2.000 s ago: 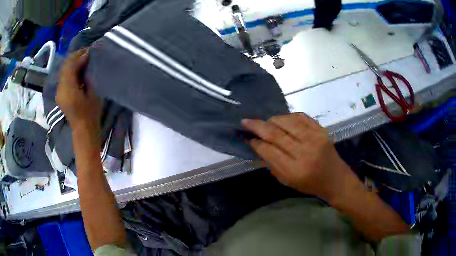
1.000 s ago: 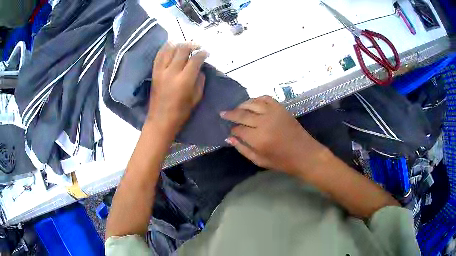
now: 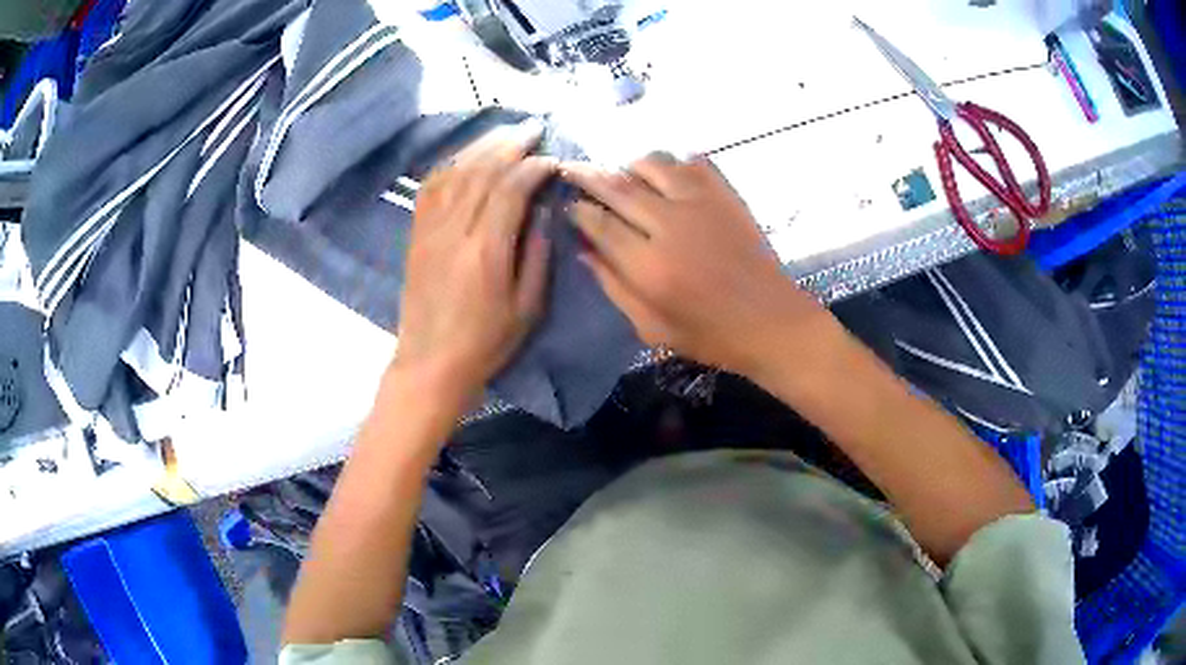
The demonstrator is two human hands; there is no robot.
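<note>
A dark grey striped panel (image 3: 572, 351) lies on the front of the white sewing table, and its near corner hangs over the table's edge. My left hand (image 3: 475, 253) is on it with fingertips closed on its upper edge. My right hand (image 3: 683, 253) meets it from the right, its fingertips at the same edge, holding the cloth. The fingertips touch or nearly touch, and the exact pinch is hidden. The presser foot and needle area (image 3: 611, 52) is just above the hands, with no cloth under it that I can see.
A sewn pile (image 3: 143, 195) of striped pieces covers the table's left. Red-handled scissors (image 3: 995, 175) lie to the right. A cut-piece stack (image 3: 988, 325) is below the right edge, beside a blue plastic basket (image 3: 1164, 429). A small pink tool (image 3: 1074, 78) lies far right.
My right hand has moved up and left to meet my left hand at the panel's upper edge. The panel's right part is now drawn in and folded, its corner hanging down.
</note>
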